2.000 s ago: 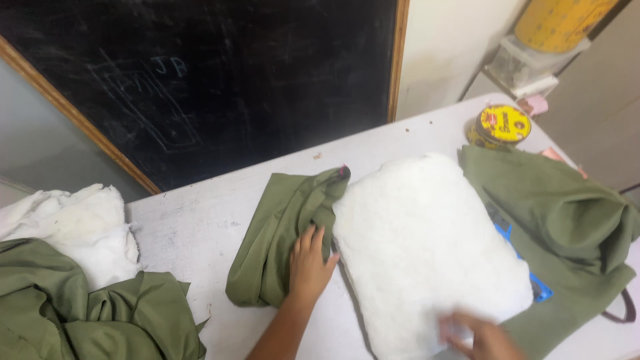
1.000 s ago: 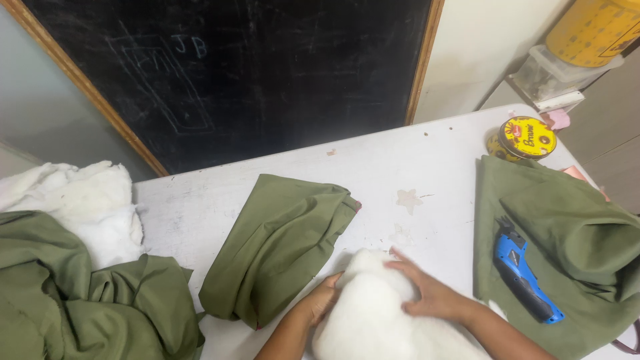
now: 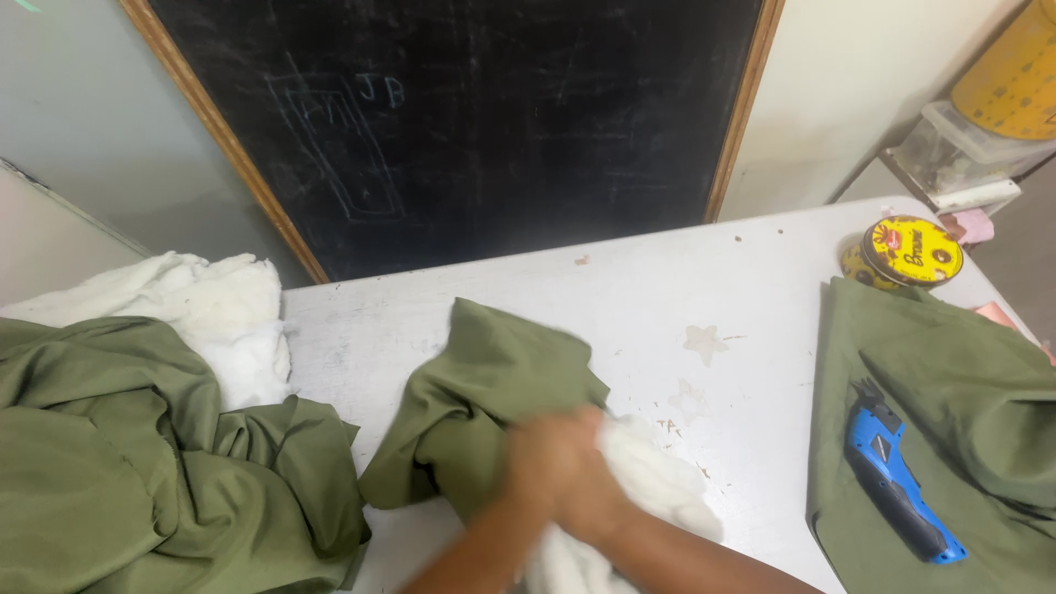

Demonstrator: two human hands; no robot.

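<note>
Near the front middle of the table, my left hand [image 3: 536, 462] and my right hand [image 3: 590, 487] are close together and blurred, at the edge of a green fabric piece [image 3: 495, 371]. White batting [image 3: 660, 478] lies bunched beneath and beside my right hand and forearm, against the fabric. My left hand touches the fabric; the fingers of both hands are too blurred to make out, and whether the batting goes inside the fabric is hidden.
Green cloth [image 3: 91, 462] and white batting [image 3: 239, 313] are heaped at the left. At the right, a blue cordless cutter [image 3: 899, 478] rests on more green cloth [image 3: 949, 363], with a yellow round tin [image 3: 912, 252] behind. A blackboard [image 3: 511, 124] stands behind the white table [image 3: 742, 330].
The white batting, flat two seconds ago, was gathered up by both hands and is now at the green fabric piece. My hands have come together there. The blue cutter, mostly covered earlier, is uncovered.
</note>
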